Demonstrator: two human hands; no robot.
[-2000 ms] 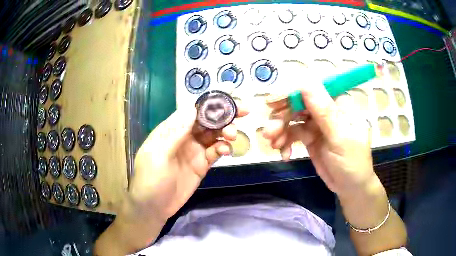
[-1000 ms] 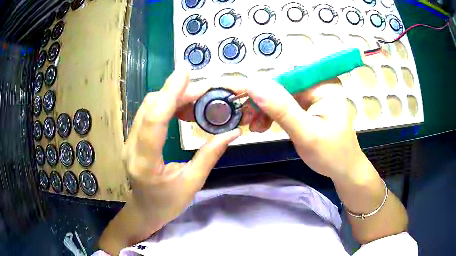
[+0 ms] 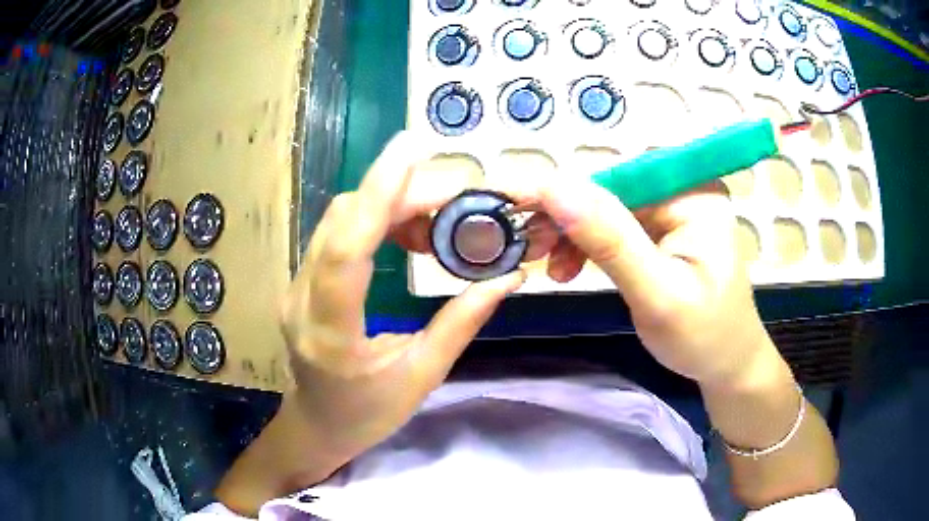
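My left hand [image 3: 377,295] holds a round speaker driver [image 3: 480,237] by its rim between thumb and fingers, its silvery magnet back facing me. My right hand [image 3: 677,270] grips the green test probe [image 3: 698,163]. The probe's tip end is at the right rim of the driver, by the terminals; my fingers partly hide it, so exact contact cannot be told. Red and dark lead wires [image 3: 851,99] run from the probe's far end. The white nest tray [image 3: 433,277] lies behind my hands, with drivers back up in its upper rows and unfilled pockets in its lower rows.
The tan supply board [image 3: 239,153] at left holds face-up drivers [image 3: 204,284]. A clear plastic edge [image 3: 324,132] borders it. Stacked trays [image 3: 46,234] stand at far left. A whitish twisted strip [image 3: 156,480] lies lower left. The green mat [image 3: 382,61] surrounds the tray.
Since the first frame, the driver has been turned from front to back and the probe's tip end brought to its rim. Since the second, the hands hold nearly the same pose; the view has shifted.
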